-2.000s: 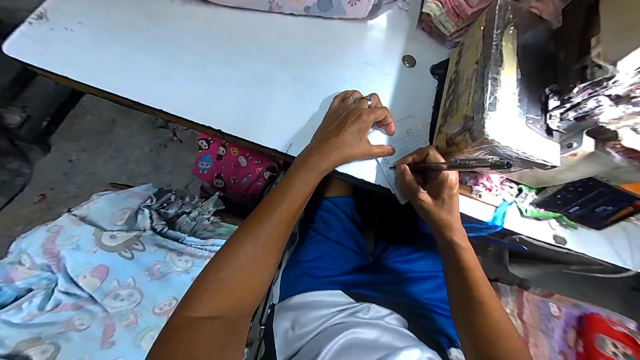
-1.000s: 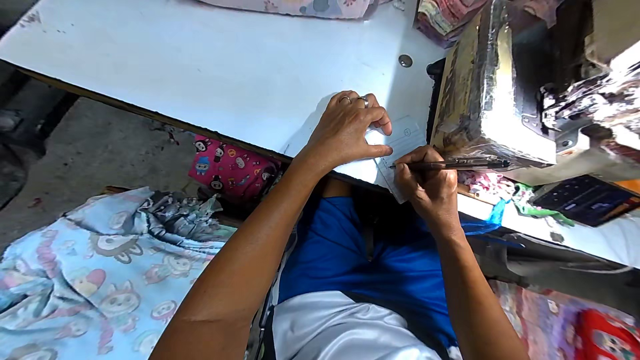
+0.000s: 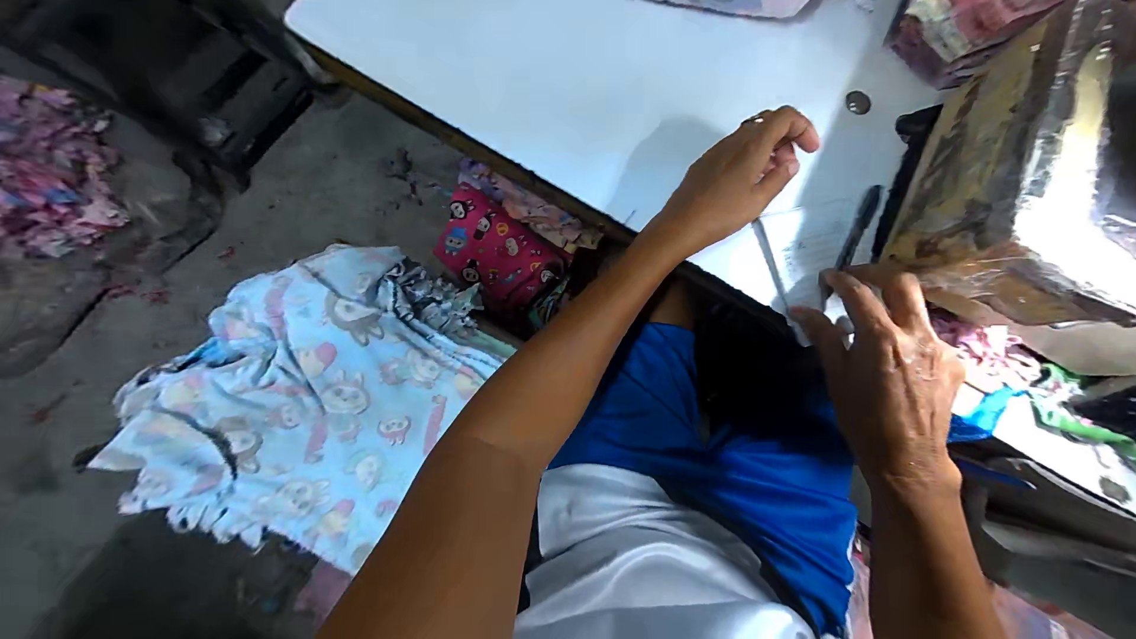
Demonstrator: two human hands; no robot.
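My left hand (image 3: 741,173) is raised over the white tabletop with its fingers curled, holding nothing that I can see. A small paper pad or notebook (image 3: 812,240) lies by the table's front edge and bears writing too faint to make out. On its right side rests a dark pen (image 3: 859,226), its lower end close to the fingertips of my right hand (image 3: 887,364). The thumb and forefinger of that hand are at the paper's lower edge; whether they pinch it is unclear. A ring shows on my left hand.
A worn, tape-covered machine housing (image 3: 985,195) stands right of the paper. A round metal disc (image 3: 857,102) lies on the white table (image 3: 532,80). Light-blue printed cloth (image 3: 346,390) is piled left of my legs, near a pink printed bundle (image 3: 497,248). Fabric scraps (image 3: 53,169) lie at far left.
My right hand has let go of the pen, which now lies on the paper, and has moved to the paper's lower edge. My left hand has lifted off the paper. The view has shifted left.
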